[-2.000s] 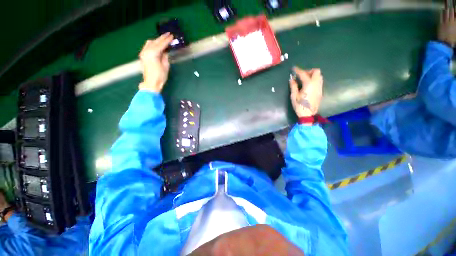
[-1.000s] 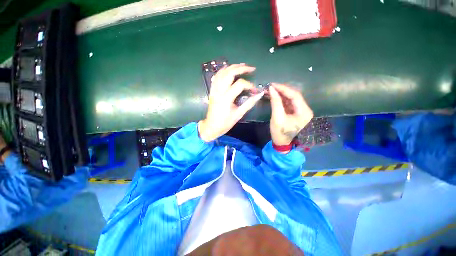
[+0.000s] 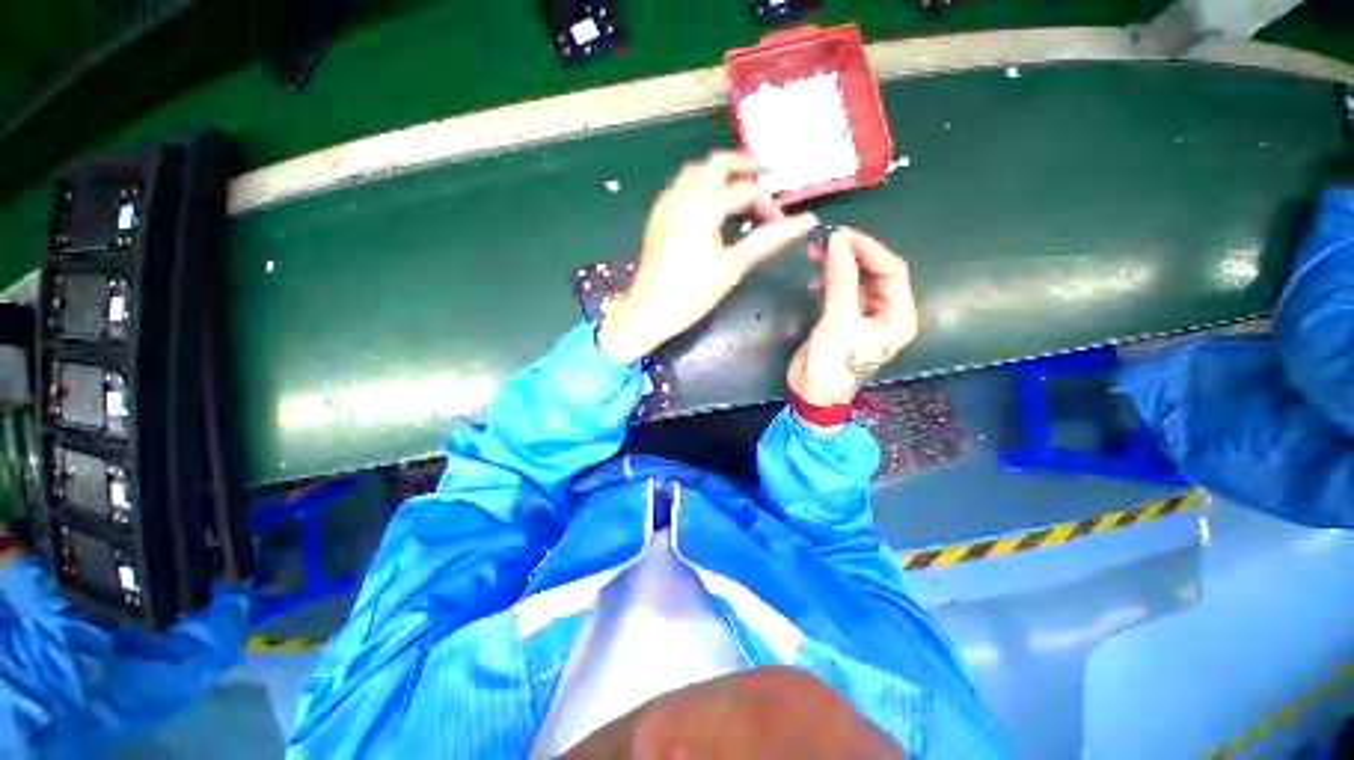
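My right hand, with a red band at the wrist, pinches a small dark component between thumb and fingertips. My left hand is beside it, its thumb tip close to the component and its other fingers spread in front of the red bin's lower left corner. Whether the left thumb touches the part cannot be told. A black phone housing lies on the green bench, partly hidden under my left wrist and sleeve. The red parts bin holds a heap of small white pieces.
Stacked black carrier trays with filled pockets stand at the left. Dark units sit on the green strip beyond the pale rail. A speckled supply of small parts is below the bench edge. Blue sleeves of other people show at both sides.
Compared with a second ago, the view has shifted, so the bin shows whole and lower. My left hand has moved from beside the housing's top toward the bin; my right hand still pinches the component.
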